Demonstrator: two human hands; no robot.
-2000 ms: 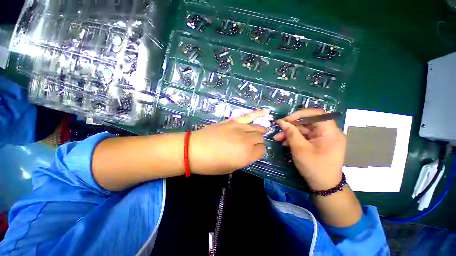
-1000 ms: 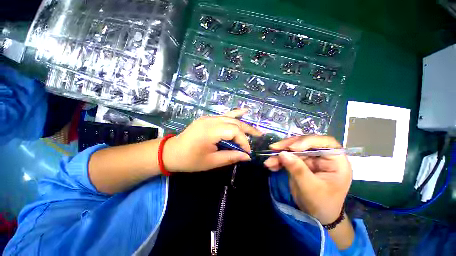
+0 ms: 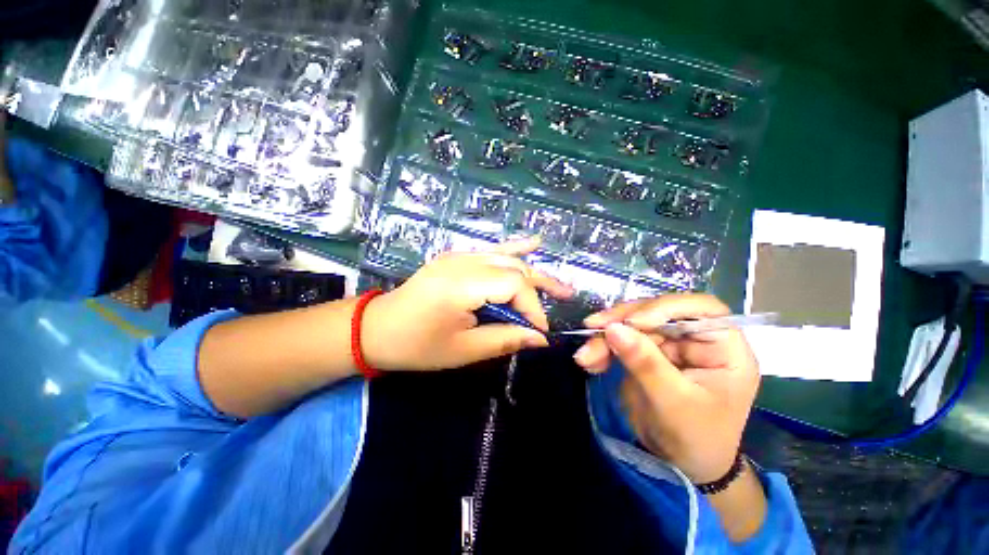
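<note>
My left hand pinches a small dark, blue-edged piece between thumb and forefinger, in front of my chest at the tray's near edge. My right hand holds slim tweezers like a pen. Their tips point left and meet the piece at my left fingertips; whether they grip it cannot be told. A clear blister tray lies flat beyond my hands, with small dark and silvery modules in its pockets. My left hand covers part of its near edge.
Shiny stacked blister trays stand at the left. A black pocketed tray lies below them. At the right are a white card with a grey-brown rectangle, a white box and a blue cable. A blue sleeve shows at far left.
Since two seconds ago, both hands have moved from over the tray's near pockets towards my chest. The dark piece now shows in my left fingers. Over the last second the hands have barely moved.
</note>
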